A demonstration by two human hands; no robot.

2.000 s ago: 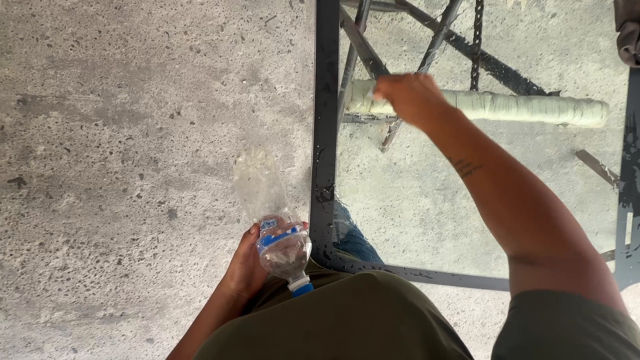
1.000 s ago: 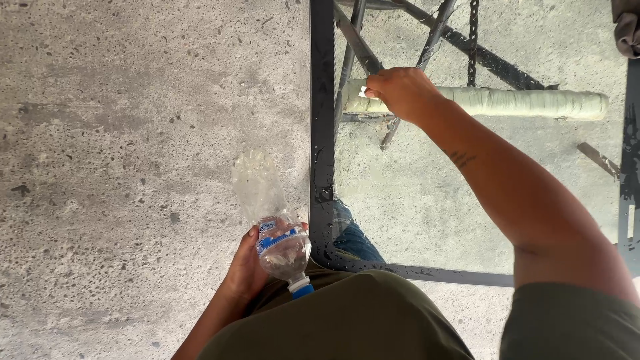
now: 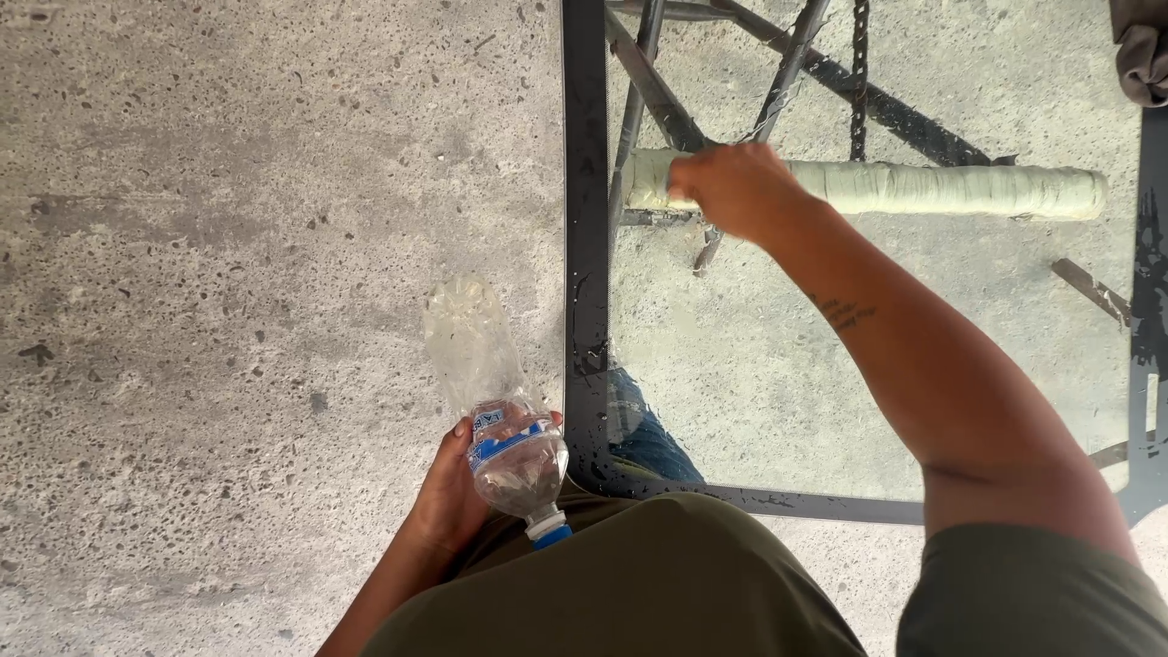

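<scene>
My left hand [image 3: 452,497] is shut around a clear plastic bottle [image 3: 525,461] with a blue and white label, at the near left edge of a glass pane. The bottle's blue cap [image 3: 552,537] points down toward my shirt; its base points away. My right hand [image 3: 730,187] is over the upper left part of the black-bordered glass pane [image 3: 776,365], fingers curled and pinched on a small pale thing, mostly hidden by the fingers. Whether it touches the glass is unclear.
Through the glass show a support wrapped in pale material [image 3: 958,189], dark metal bars [image 3: 785,68] and a hanging chain [image 3: 860,82]. A dark cloth [image 3: 1141,64] lies at the top right corner. Rough concrete floor [image 3: 228,274] surrounds the pane.
My right hand has shifted slightly over the same corner of the glass. My left hand keeps its hold on the bottle, with no plain movement.
</scene>
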